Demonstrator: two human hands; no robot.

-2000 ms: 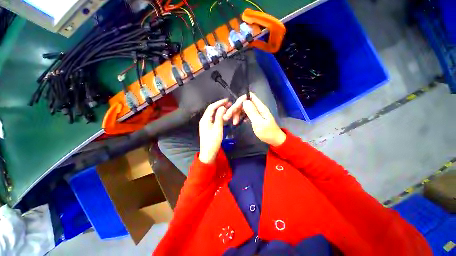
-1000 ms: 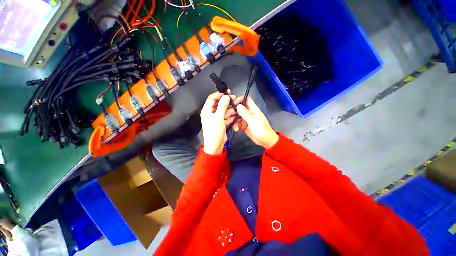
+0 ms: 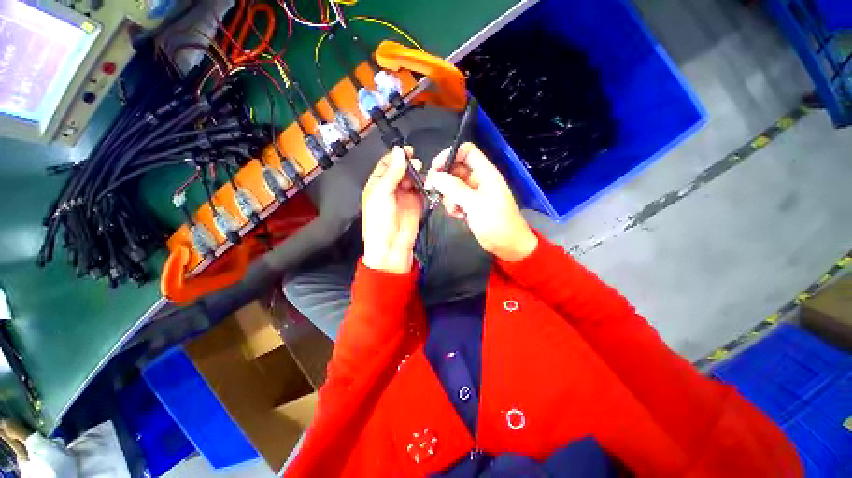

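Observation:
My left hand (image 3: pixel 393 201) is closed on a black cable assembly (image 3: pixel 413 172) in front of my lap. The cable's upper end reaches the right part of the orange test fixture strip (image 3: pixel 300 148), at a test connector (image 3: pixel 377 113); I cannot tell whether it is plugged in. My right hand (image 3: pixel 474 194) is beside it, its fingers pinching a black cable part with an upright end (image 3: pixel 463 126). The fingers of both hands nearly meet, and the cable between them is partly hidden. More cable hangs below the hands.
A black cable pile (image 3: pixel 140 177) lies on the green bench (image 3: pixel 103 322) left of the strip. The cable tester (image 3: pixel 92 89) is at upper left. A blue plastic bin (image 3: pixel 654 112) with black cables stands at right. A cardboard box (image 3: pixel 234 373) is below the bench. A person's hand and pale sleeve show at lower left.
The view has shifted, and the strip appears further left. My left hand has moved the cable end up to the strip's right part. My right hand stays close beside it.

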